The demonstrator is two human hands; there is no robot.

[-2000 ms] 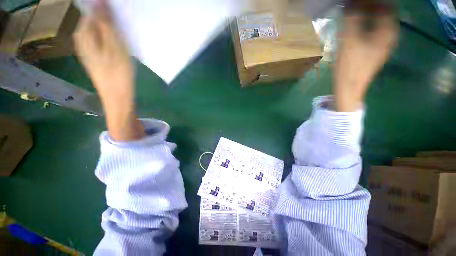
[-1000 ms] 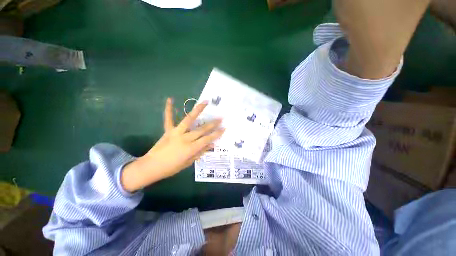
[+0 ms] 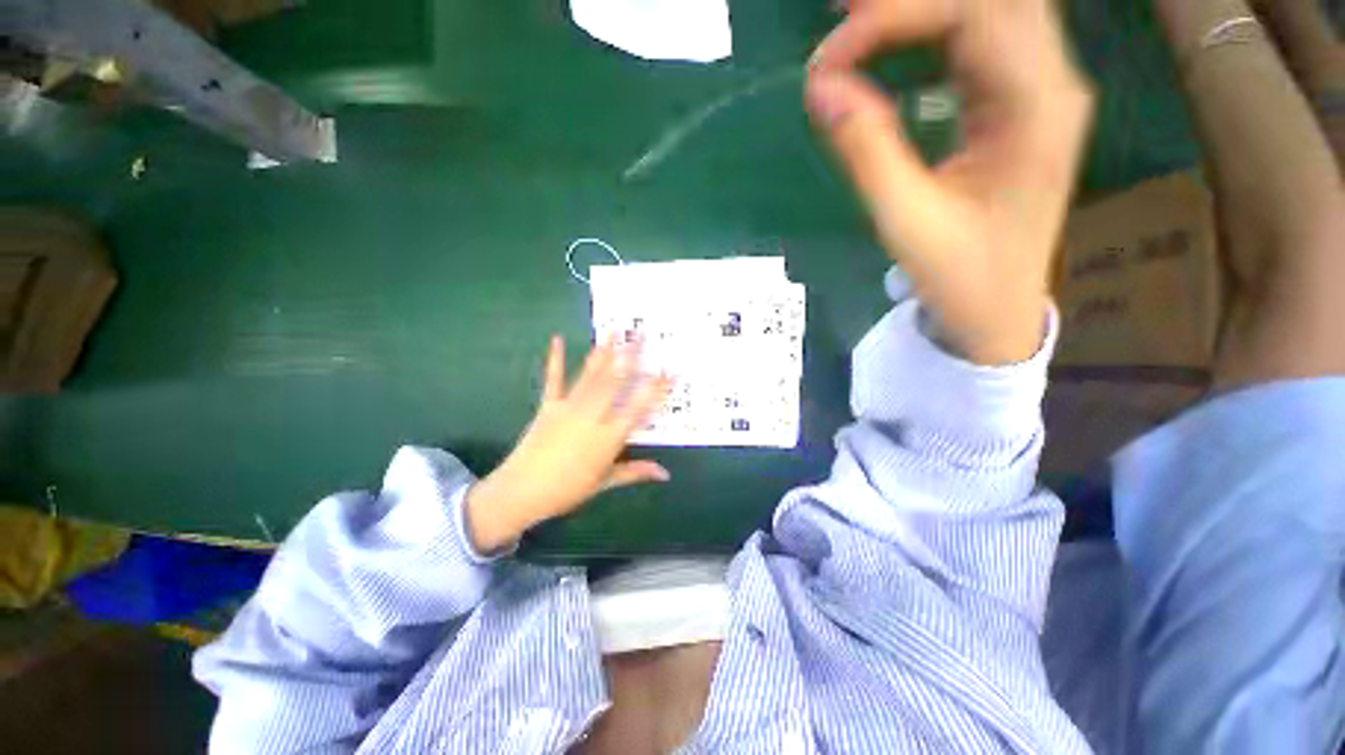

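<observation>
A stack of white label sheets (image 3: 738,354) with dark print lies on the green bench in front of me. My left hand (image 3: 568,443) rests on its left side with fingers spread. A thin pale loop (image 3: 595,261) lies at its upper left corner. My right hand (image 3: 981,177) is raised at the upper right, thumb and forefinger pinched together. A thin, see-through, curved strip (image 3: 693,126) trails left from these fingertips; it is faint and blurred.
A blank white sheet (image 3: 657,21) lies at the top edge. A grey metal arm (image 3: 192,74) reaches in at upper left. Brown cartons stand at left (image 3: 52,295) and right (image 3: 1136,295). Another person's bare forearm (image 3: 1276,192) and blue sleeve are close at right.
The label sheets now lie squarer and closely stacked under my left hand, which came down from above. My right hand has come back into view with the strip. The carton ahead has left view.
</observation>
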